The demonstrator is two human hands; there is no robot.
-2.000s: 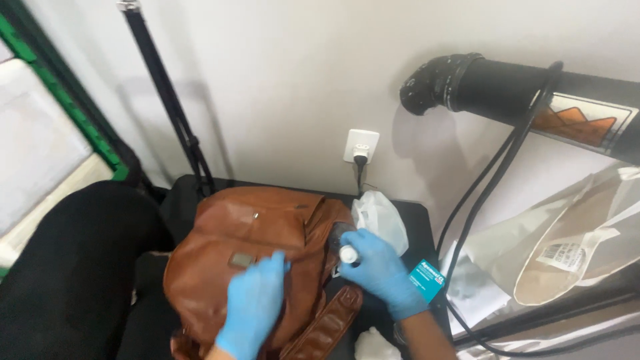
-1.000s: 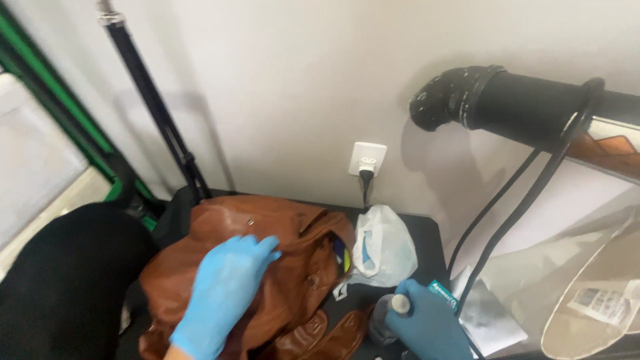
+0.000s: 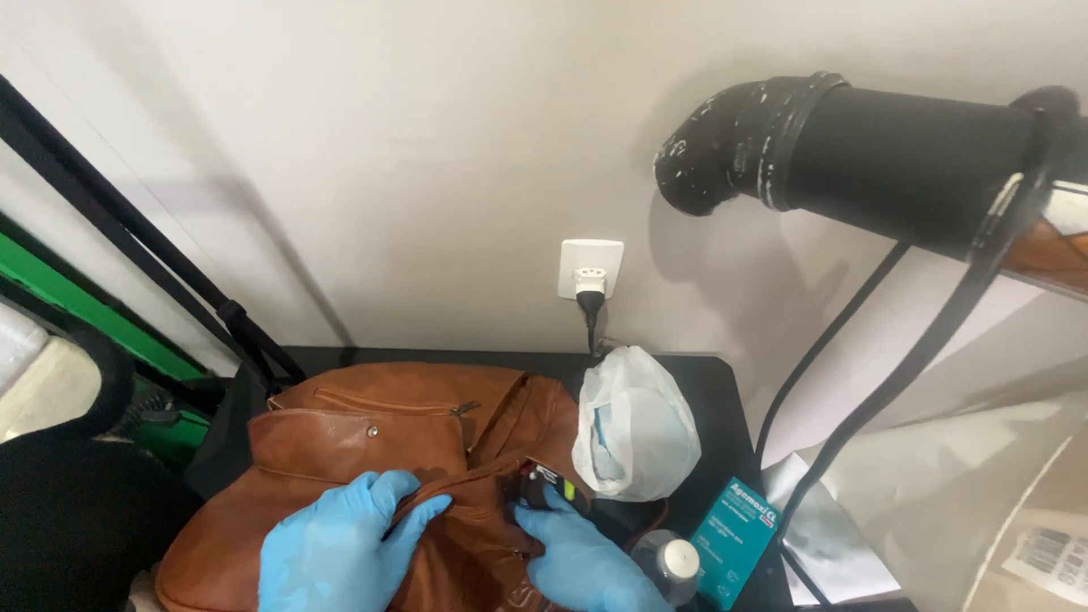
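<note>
A brown leather bag [image 3: 365, 442] lies on a black tabletop. My left hand [image 3: 344, 535], in a blue glove, pinches a fold of the bag's leather between thumb and fingers. Gloved too, my right hand [image 3: 586, 552] has its fingertips at the bag's side pocket, touching a dark item [image 3: 540, 484] with a yellow-green part inside; whether it grips this item cannot be told. Just right of that hand stands a clear bottle with a white cap [image 3: 680, 559]. A teal medicine box [image 3: 733, 544] lies beside the bottle. Behind them sits a white plastic bag [image 3: 642, 425] with something pale blue inside.
A plug sits in the wall outlet [image 3: 591, 268] behind the black table [image 3: 722, 399]. A thick black pipe [image 3: 901, 161] and hanging black cables [image 3: 892, 382] are at the right, above white paper [image 3: 833, 544]. Black straps [image 3: 144, 229] and a green frame [image 3: 85, 297] are at the left.
My right hand has let go of the bottle, which it held in both earlier frames, and has moved left to the bag's side pocket. My left hand now pinches the leather.
</note>
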